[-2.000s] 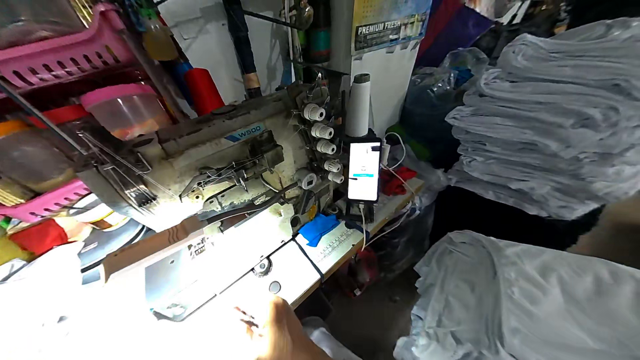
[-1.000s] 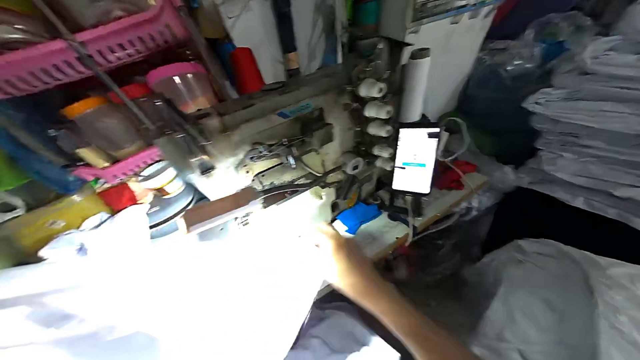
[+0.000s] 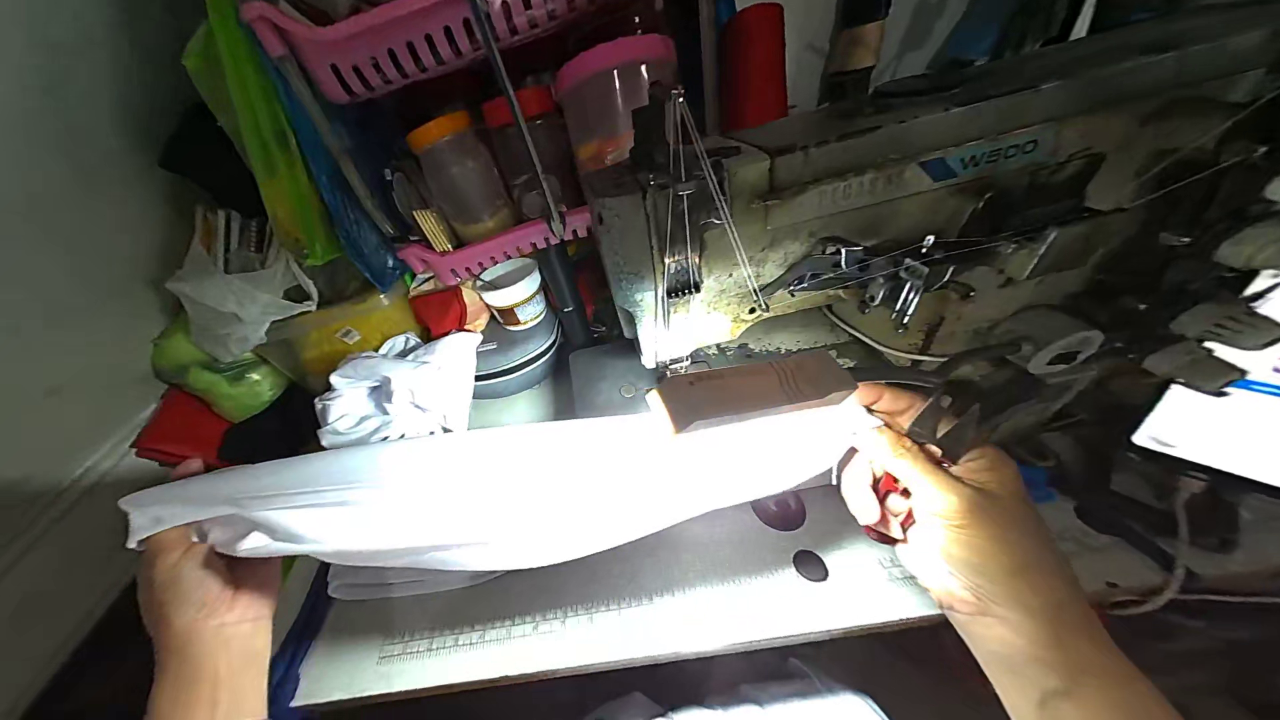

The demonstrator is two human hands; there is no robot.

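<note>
A length of white fabric (image 3: 480,490) stretches between my two hands over the white bed of a Pegasus W500 sewing machine (image 3: 900,190). My left hand (image 3: 205,580) grips its left end. With thumb and fingers my right hand (image 3: 930,500) pinches the right end, and a dark-bladed tool with red handles (image 3: 890,505), which looks like scissors, lies in the same palm. Behind the cloth, a brown cardboard-like piece (image 3: 755,390) lies in front of the needle area. White threads (image 3: 690,220) run down to the needles, whose tips are lost in glare.
Pink baskets (image 3: 400,60) with plastic jars stand behind at the left. A white cup (image 3: 513,293) rests on a round grey container. Crumpled white cloth (image 3: 400,390) and plastic bags are at the left. A lit phone (image 3: 1215,430) stands at the right edge; a printed ruler (image 3: 530,620) runs along the front.
The view has swung left and closer to the machine. My left hand has come into view holding the cloth, and the red-handled tool now shows in my right hand.
</note>
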